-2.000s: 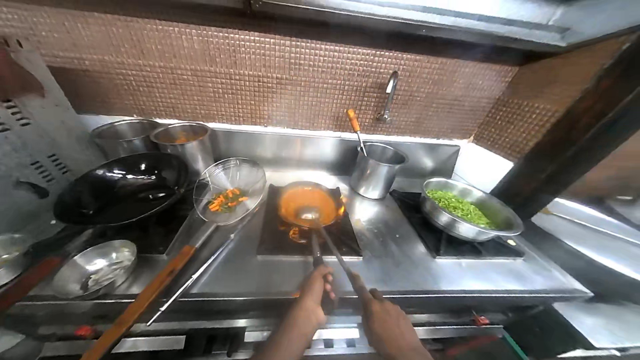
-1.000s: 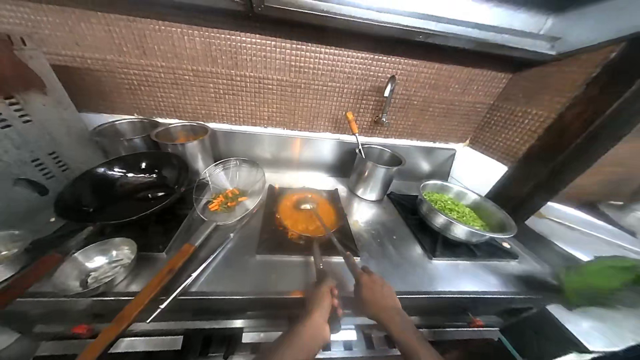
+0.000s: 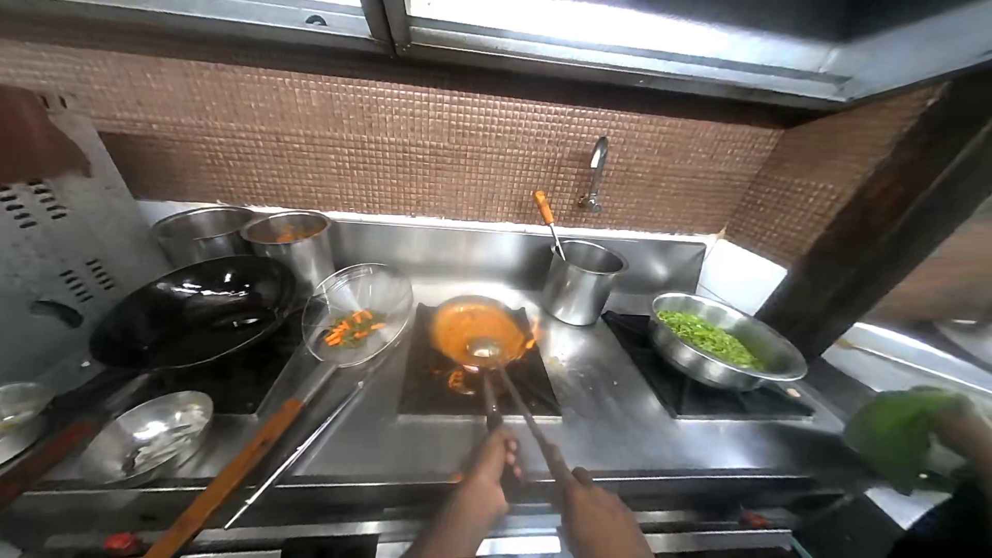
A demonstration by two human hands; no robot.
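Observation:
My left hand is closed around the handle of a frying pan on the middle burner. Orange sauce fills the pan, and flames show at its right edge. My right hand grips the long handle of a metal ladle, whose bowl rests in the sauce near the pan's front. Left of the pan, a round wire strainer with a wooden handle holds cut carrots and green vegetables. A thin metal rod lies beside that handle.
A black wok, two steel pots and a steel bowl stand left. Right are a steel pot holding an orange-handled utensil, and a basin of chopped greens. Another person's arm is by a green thing.
The ladle has moved from farther back in the sauce to near the pan's front. The green thing at the far right has come into view since two seconds ago, with another person's arm now beside it.

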